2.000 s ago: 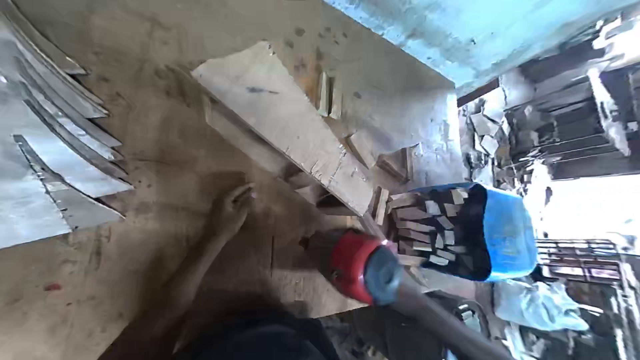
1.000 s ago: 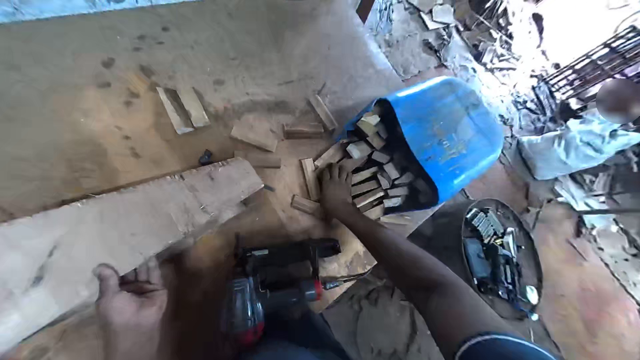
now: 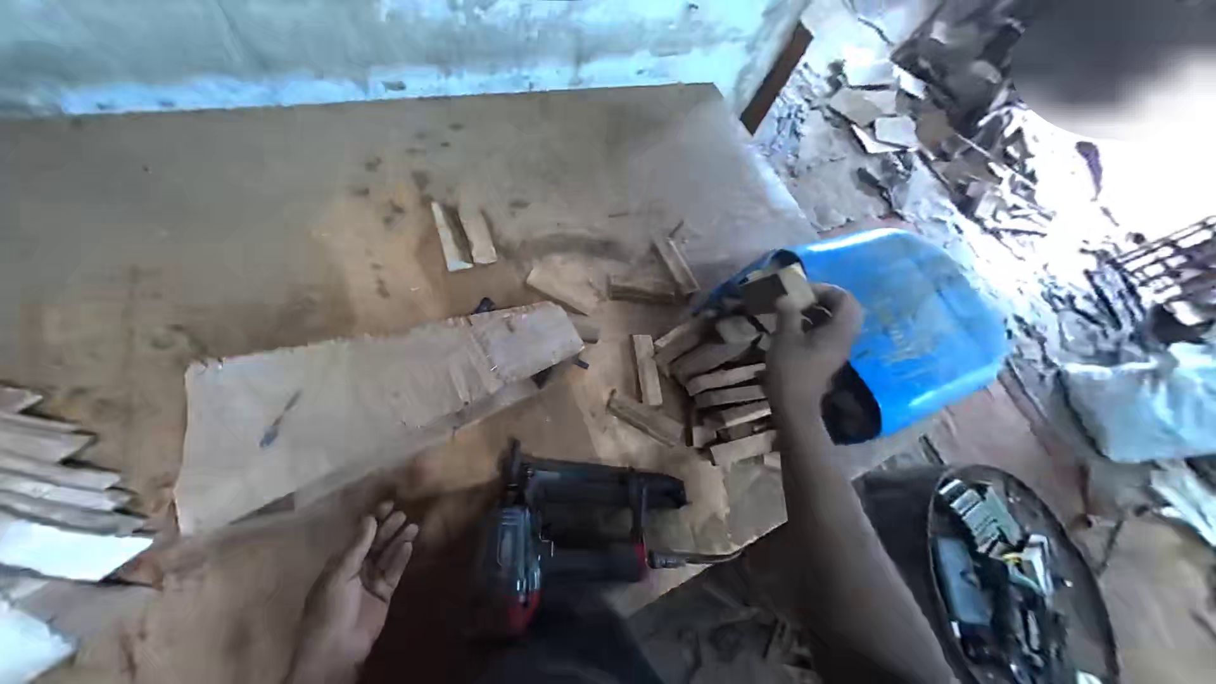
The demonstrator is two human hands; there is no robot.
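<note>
My right hand (image 3: 812,347) holds a small wood block (image 3: 796,285) at the mouth of a blue plastic container (image 3: 912,323), which lies on its side with wood blocks (image 3: 727,380) spilling from it. My left hand (image 3: 366,579), palm up with fingers apart, holds nothing. It is just below a long wooden board assembly (image 3: 351,408) that lies on the workbench. A black and red pneumatic nailer (image 3: 570,541) lies on the bench between my hands.
Loose wood pieces (image 3: 646,287) lie beyond the board on the workbench (image 3: 237,209). Stacked curved boards (image 3: 57,484) are at the left edge. A round tray (image 3: 1021,579) of small hardware stands at lower right, near a white sack (image 3: 1145,404). A painted wall (image 3: 380,47) borders the bench.
The nailer, held up two seconds ago, now lies on the bench. My right hand has risen from the block pile with a block in it. My left hand has come away from the board.
</note>
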